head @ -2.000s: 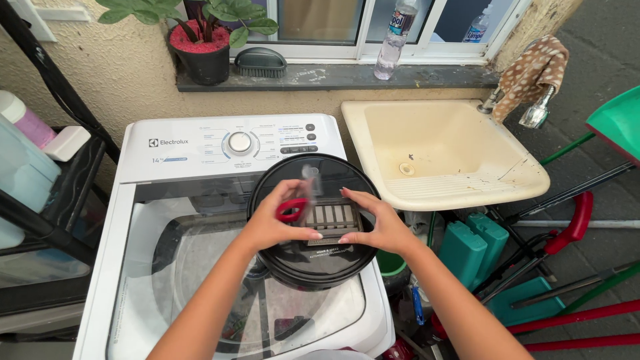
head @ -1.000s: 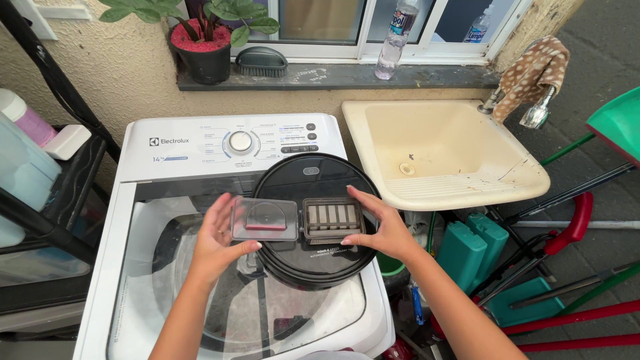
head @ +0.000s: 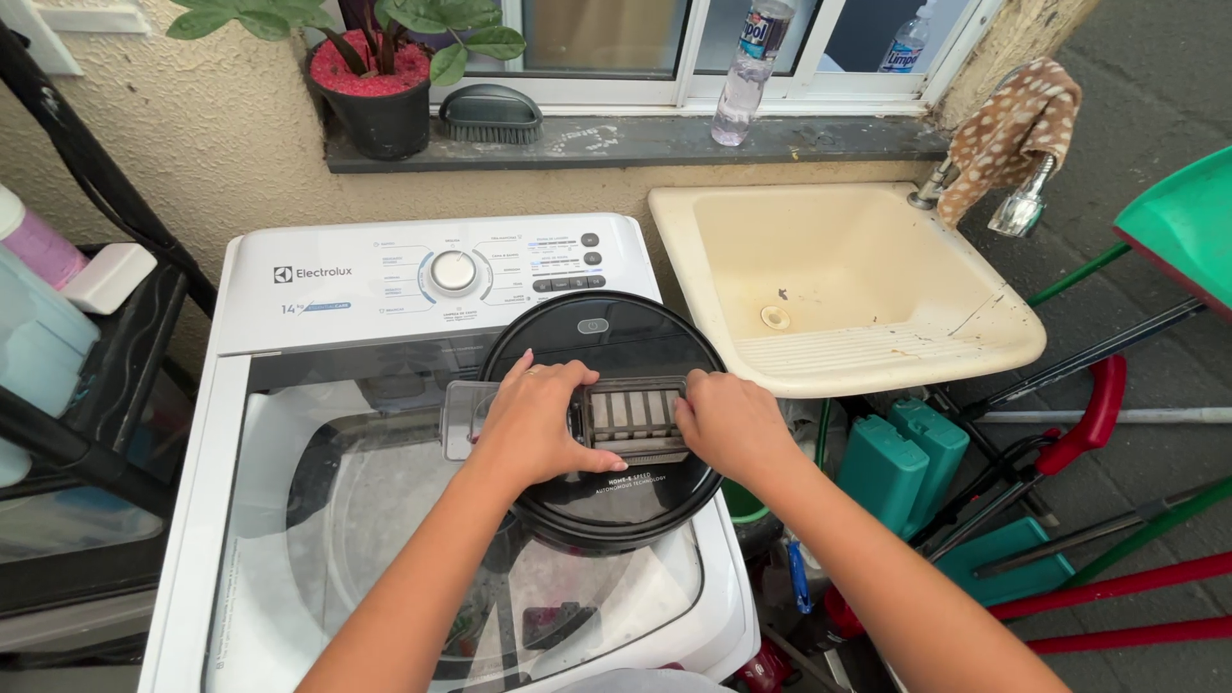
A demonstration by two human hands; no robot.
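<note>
A round black robot vacuum cleaner point(head: 616, 515) rests on the lid of a white washing machine point(head: 318, 332). Above its top, both hands are on a small dustbin with a pleated filter point(head: 635, 412). My left hand point(head: 539, 419) grips the dustbin's left side, its thumb along the lower edge. The right side is held by my right hand point(head: 727, 423), with curled fingers at the corner. A clear plastic cover point(head: 464, 409) sticks out to the left, partly hidden behind my left hand; whether it joins the dustbin cannot be told.
A cream sink point(head: 847, 260) stands to the right of the machine. On the window sill point(head: 616, 144) are a potted plant point(head: 375, 106), a scrubbing brush point(head: 491, 114) and a plastic bottle point(head: 751, 72). Green containers point(head: 881, 467) and several handles crowd the lower right; a black shelf point(head: 125, 356) is at left.
My left hand has moved right from the clear cover's left side, over onto the filter dustbin. My right hand's fingers have curled at the dustbin's right edge.
</note>
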